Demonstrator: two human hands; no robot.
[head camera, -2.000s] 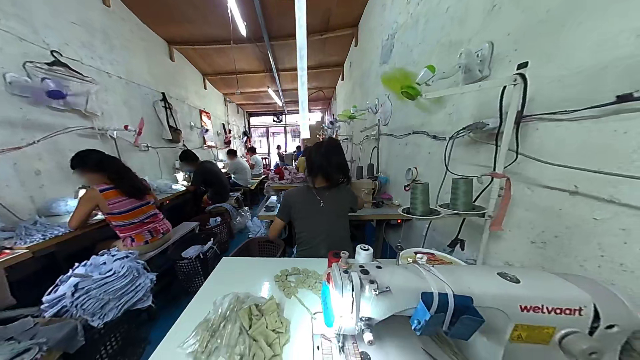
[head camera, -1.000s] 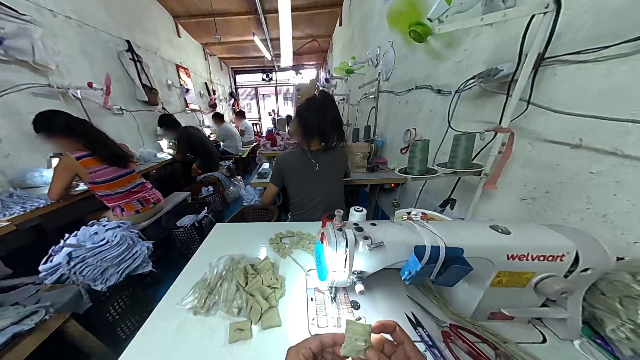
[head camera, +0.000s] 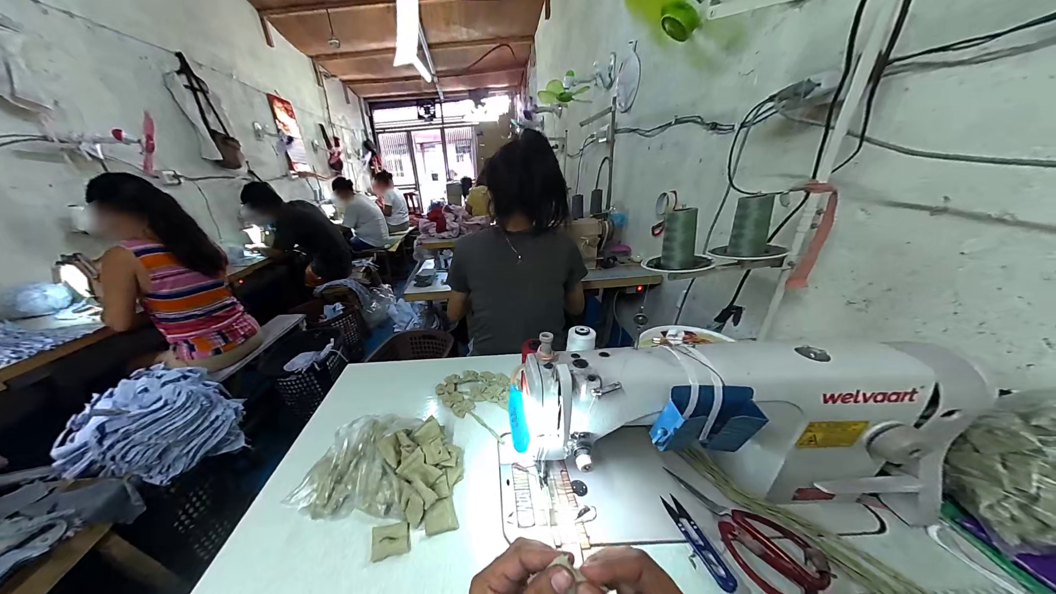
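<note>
At the bottom edge, my left hand and my right hand pinch a small piece of olive-green fabric between their fingertips, mostly covered by the fingers. Just beyond them is the lit needle area of a white sewing machine. A pile of similar fabric pieces spills from a clear plastic bag to the left, with a single square piece lying flat near it. Blue thread snips and red-handled scissors lie to the right of my hands.
A coiled fabric strip lies behind the pile. Green thread cones stand on a rack at right. Blue fabric is heaped at left. A co-worker sits ahead; several others sit along the left wall. A plastic bundle is at far right.
Two seconds ago neither hand was in view. One second ago the fabric piece showed flat between my hands; now the fingers cover most of it. The view has shifted since the first frame.
</note>
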